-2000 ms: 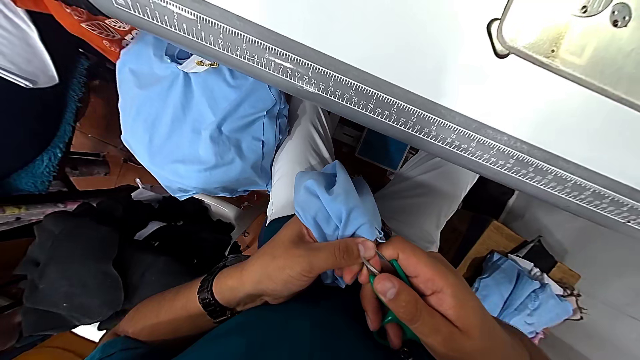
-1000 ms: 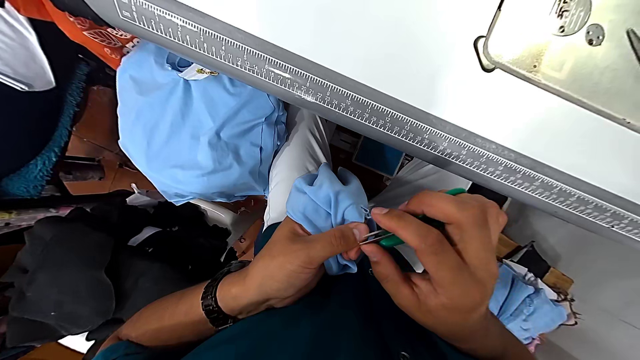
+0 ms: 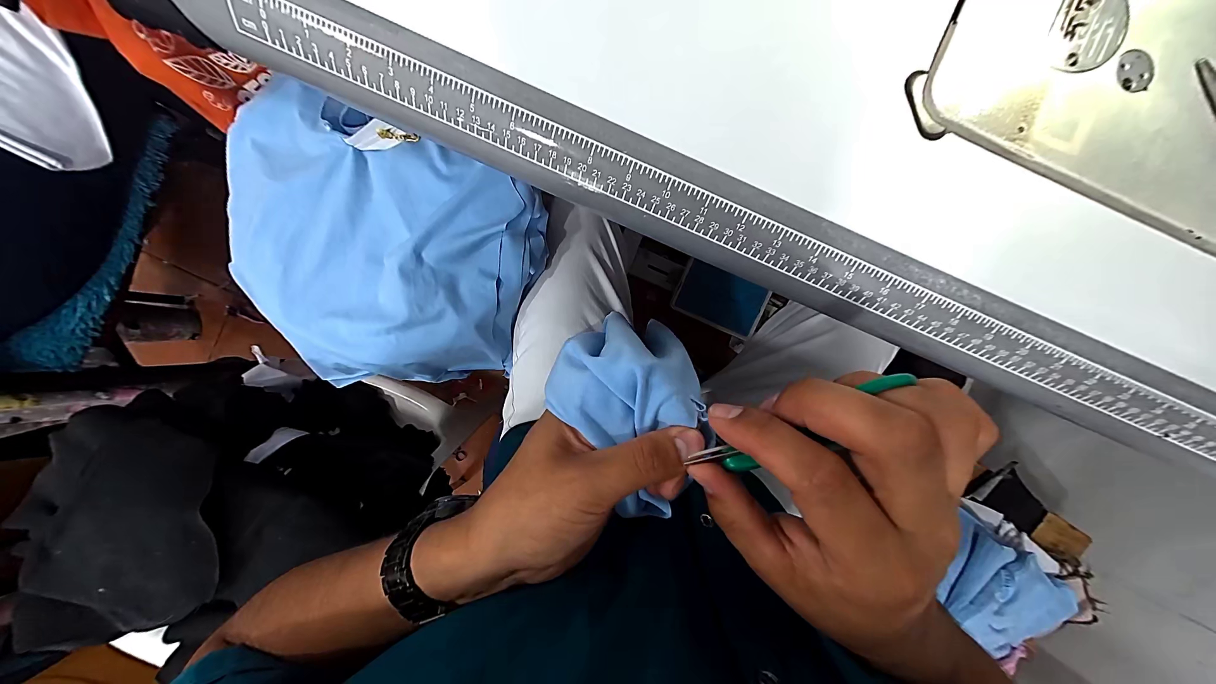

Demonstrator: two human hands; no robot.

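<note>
A bunched piece of light blue fabric (image 3: 622,385) is pinched in my left hand (image 3: 560,494), thumb on top near its right edge. My right hand (image 3: 845,484) holds small green-handled scissors (image 3: 741,462), their metal tips pointing left and meeting my left thumb tip at the cloth. A loose thread shows at the fabric's edge, just above the blades. Part of the scissors is hidden by my right fingers.
A white sewing table with a ruler-marked grey edge (image 3: 665,195) crosses above my hands, bearing a metal machine plate (image 3: 1092,123). Light blue garments (image 3: 380,247) are piled at left, dark cloth (image 3: 123,503) lies lower left, and more blue cloth (image 3: 1007,579) sits at right.
My right hand has turned over the scissors; its fingers now come from above and the green handle points up to the right. My left hand keeps its pinch on the fabric.
</note>
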